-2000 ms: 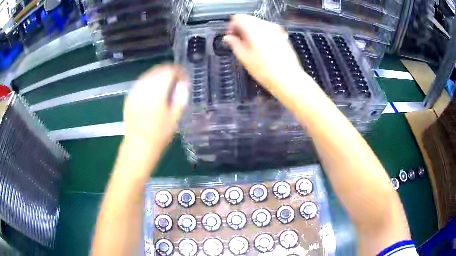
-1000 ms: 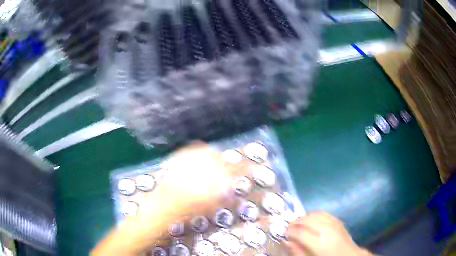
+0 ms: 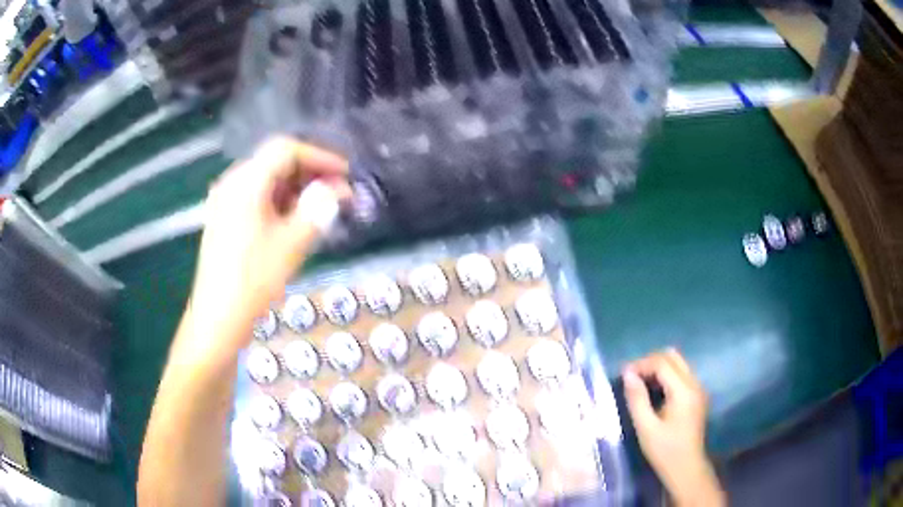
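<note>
My left hand point(image 3: 252, 213) is raised over the far left corner of the clear packing tray point(image 3: 584, 332). A white cover is on its thumb. Its fingertips are shut on a blurred round part point(image 3: 367, 198), dark with a pale ring, in front of the slotted tray stack. The packing tray lies tilted, with rows of white-faced round parts point(image 3: 437, 333) over brown. My right hand point(image 3: 673, 411) is right of the tray, fingers loosely curled; no part shows in it, but blur hides whether the fingertips touch. The slotted tray point(image 3: 287, 94) holds dark parts in long channels.
A short row of loose round parts point(image 3: 774, 233) lies on the green bench point(image 3: 683, 257) at right. Stacked ribbed clear trays point(image 3: 54, 347) are at far left. A brown cardboard stack point(image 3: 866, 188) is at far right, and something blue point(image 3: 881, 421) at lower right.
My left hand has risen from over the packing tray toward the slotted stack and now holds a round part. My right hand has moved off the packing tray's right side. The view has shifted slightly.
</note>
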